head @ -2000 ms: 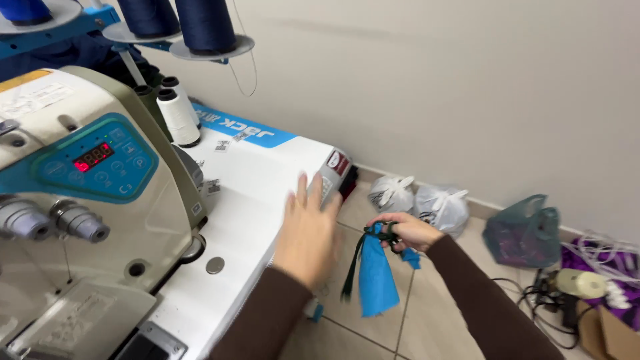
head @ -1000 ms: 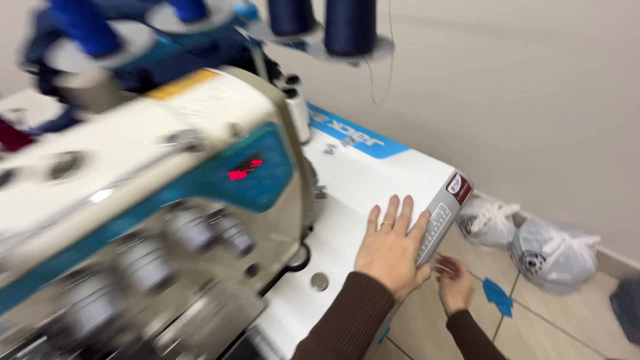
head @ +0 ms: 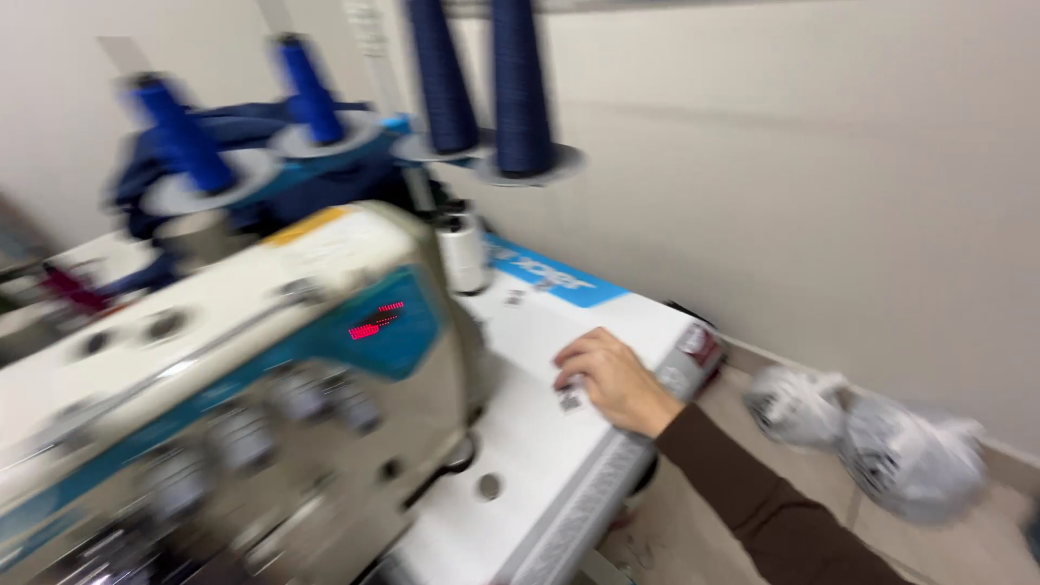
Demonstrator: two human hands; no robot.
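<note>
My right hand (head: 613,380) reaches in from the lower right, over the white sewing machine table (head: 536,455). Its curled fingers pinch a small printed label (head: 571,396) close to the tabletop; blur hides the exact contact. Left of the hand stands a cream and teal industrial sewing machine (head: 325,366) with a lit red display. More small labels (head: 513,297) lie on the table beyond the hand, beside a white thread cone (head: 463,252). My left hand is out of view.
Navy thread cones (head: 522,89) and blue thread cones (head: 183,134) stand on a rack behind the machine, near dark blue fabric (head: 341,191). Tied plastic bags (head: 914,459) sit on the tiled floor by the wall. The table's ruler-marked edge (head: 597,479) runs below my wrist.
My right hand has come up from beside the table to over its top. My left hand, on the tabletop before, has left the view. The view has swung left and up.
</note>
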